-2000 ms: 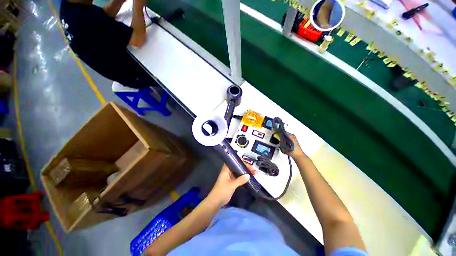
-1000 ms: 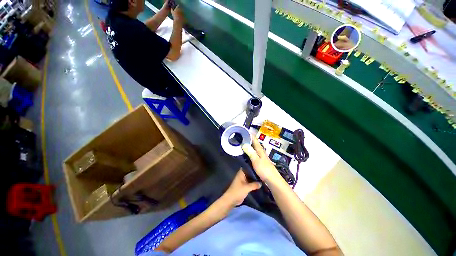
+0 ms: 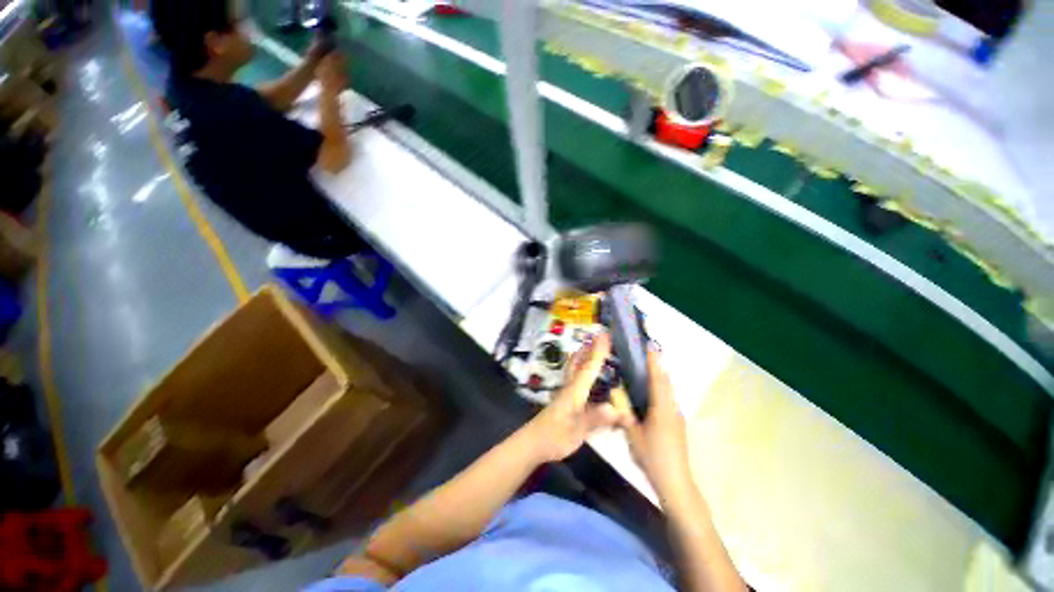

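Observation:
A dark grey hair dryer [image 3: 628,347] is held upright over the bench, its blurred head [image 3: 607,257] at the top. My right hand [image 3: 661,426] is closed around the lower handle. My left hand [image 3: 569,411] is beside the handle's lower end, fingers extended; blur hides whether it grips the handle. The white test panel [image 3: 535,378] lies under and behind my hands, with a yellow-orange block [image 3: 574,309] and a round black knob [image 3: 553,353]. A second dryer [image 3: 526,283] lies at the panel's left edge. Cords near my hands are mostly hidden.
An open cardboard carton [image 3: 347,405] stands on the floor at left. A person in dark clothing [image 3: 249,150] sits at the bench further up. A grey post [image 3: 526,127] rises behind the panel. The green conveyor [image 3: 740,272] runs beyond the bench, under a shelf with yellow tags [image 3: 798,127].
The held dryer has moved up and right over the panel, its head turned away from its earlier pale ring view. My right hand has moved from the dryer head down to the handle.

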